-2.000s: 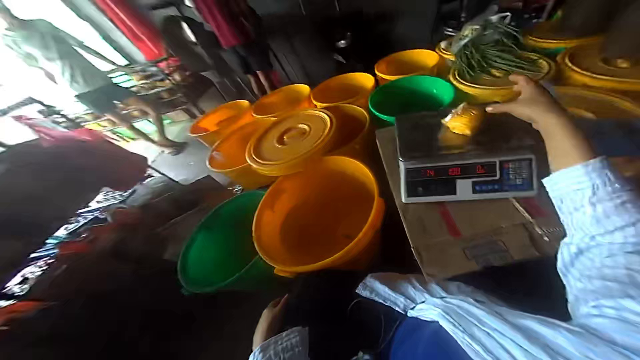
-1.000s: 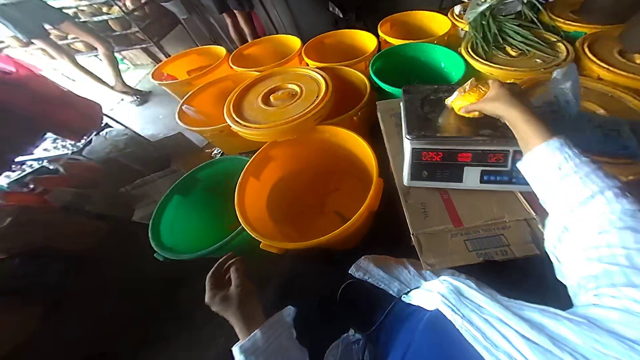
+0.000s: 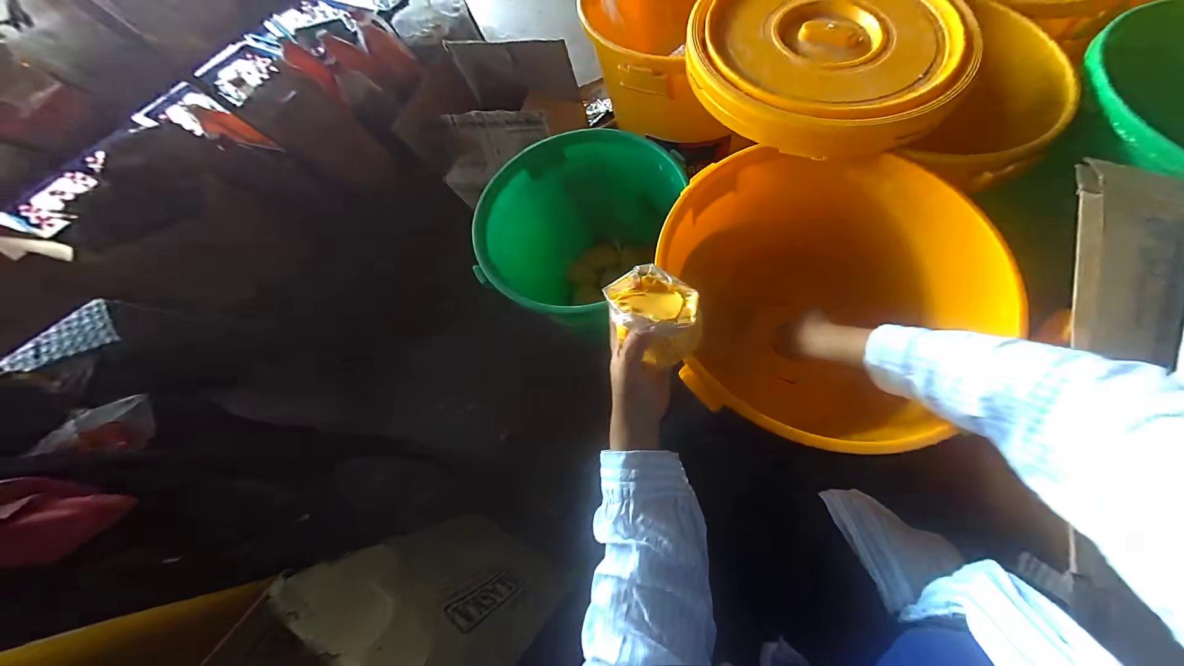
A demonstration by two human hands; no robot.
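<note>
My left hand point(image 3: 640, 384) grips a clear plastic bag of yellow contents point(image 3: 653, 314) by its lower part, in front of the gap between two buckets. The green plastic bucket point(image 3: 527, 190) behind it has some yellowish things at its bottom. My right hand point(image 3: 814, 338) reaches into the large orange-yellow bucket point(image 3: 980, 268); it is blurred, and whether it holds anything cannot be seen.
A yellow lid point(image 3: 832, 79) rests over the buckets at the back. Another green bucket point(image 3: 1142, 83) and a cardboard box point(image 3: 1124, 259) are on the right. Torn cardboard point(image 3: 504, 139) lies behind the green bucket. A printed sack or carton point(image 3: 462, 592) is at lower left.
My right hand has left the scale and is inside the large orange-yellow bucket. My left hand, empty a second ago, holds the yellow bag. The view has swung left and down.
</note>
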